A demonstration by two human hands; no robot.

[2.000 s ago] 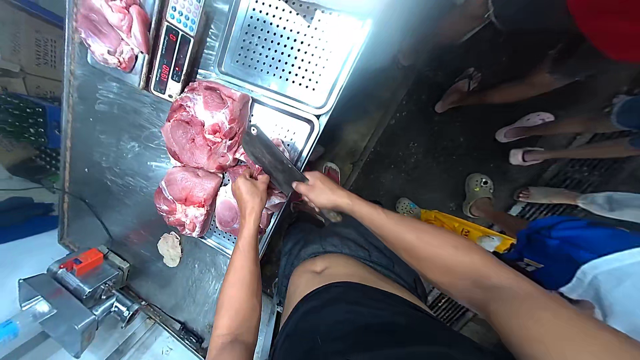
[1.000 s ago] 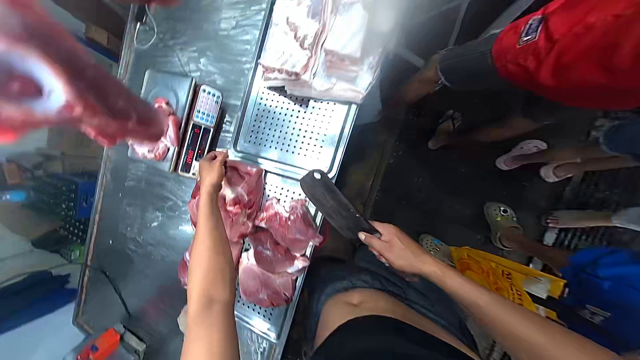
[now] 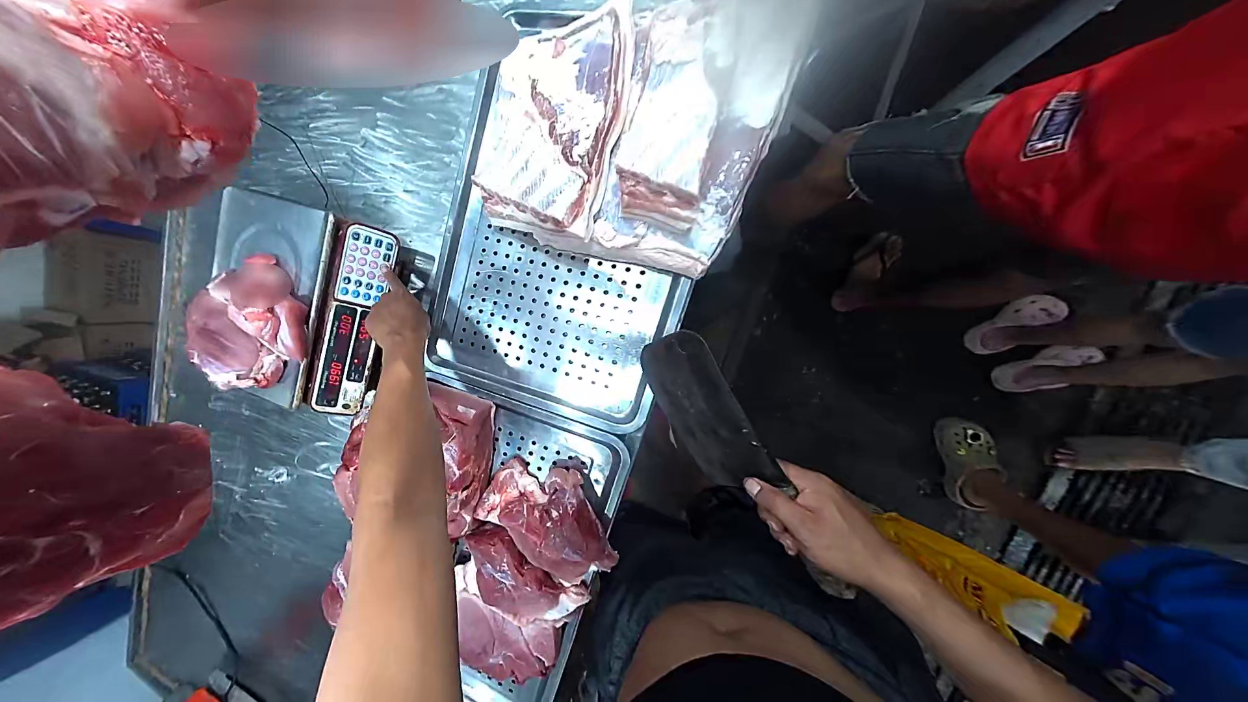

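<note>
My left hand [image 3: 398, 317] rests a fingertip on the keypad [image 3: 366, 263] of a digital scale and holds nothing. Red digits glow on the scale's display [image 3: 343, 356], partly behind that hand. A chunk of raw meat [image 3: 249, 327] lies on the scale's metal platform [image 3: 278, 224]. In my right hand [image 3: 814, 517] is the handle of a wide, dark-bladed cleaver [image 3: 707, 409], its blade pointing up and left, off the table's edge. Several raw meat pieces [image 3: 517, 575] lie below, on a perforated steel tray [image 3: 609, 468] and beside it, partly hidden by my left forearm.
Slabs of ribbed meat [image 3: 604, 136] cover the upper end of another perforated tray [image 3: 556, 312]. Large raw cuts [image 3: 97, 497] loom close at the left. A person in a red garment [image 3: 1121, 146] and other people's feet are at the right, near a yellow bag [image 3: 975, 575].
My left hand has moved up from the meat on the tray to the scale's keypad. The cleaver has come away from the meat, still in my right hand. The view has shifted.
</note>
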